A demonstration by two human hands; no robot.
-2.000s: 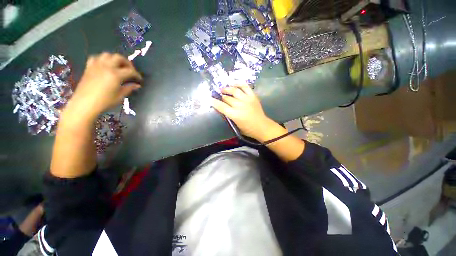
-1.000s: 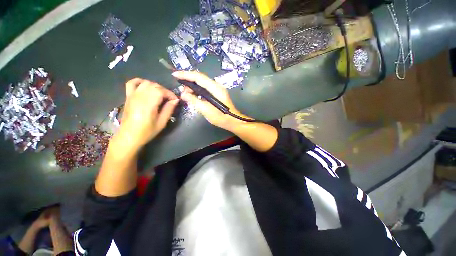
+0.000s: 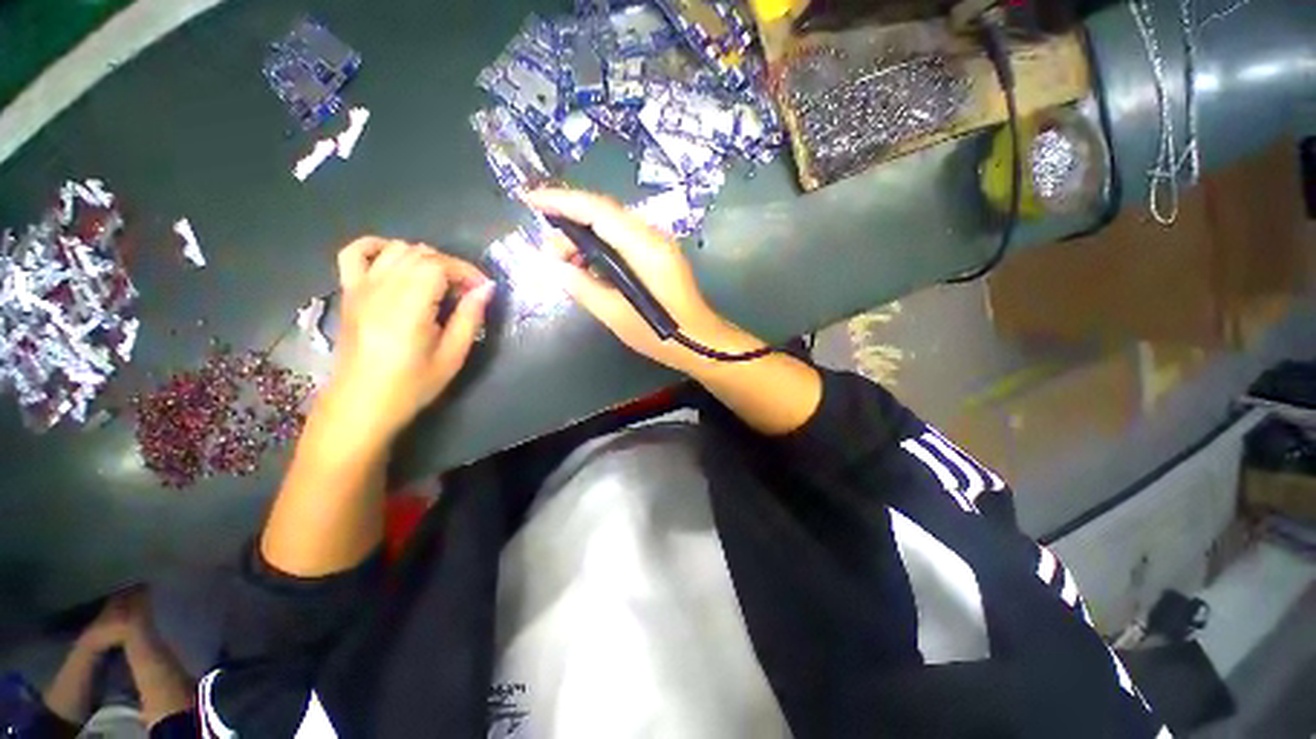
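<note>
My right hand (image 3: 635,274) holds a black soldering iron (image 3: 624,277), its cord running over the wrist. The fingertips touch or nearly touch a circuit board (image 3: 505,150) at the heap's near edge. A bright, glared silvery board or pieces (image 3: 528,274) lie between my hands; the iron's tip is not clear there. My left hand (image 3: 404,325) is left of this spot, thumb and fingers bent close together; whether they hold something small cannot be told. Small dark red components (image 3: 217,416) lie in a low pile left of my left forearm. White parts (image 3: 58,311) are heaped beyond them.
The board heap (image 3: 621,80) lies beyond my right hand. A separate board cluster (image 3: 310,72) and white strips (image 3: 332,142) are far left. A scrap tray (image 3: 880,108), a round tip cleaner (image 3: 1051,162), black cords and pale wire loops are right. Another person's hands (image 3: 123,635) show lower left.
Over two seconds, my left hand moved from beside the white parts to near my right hand. Since one second ago, my right fingers shifted slightly, and a board now shows at their tips.
</note>
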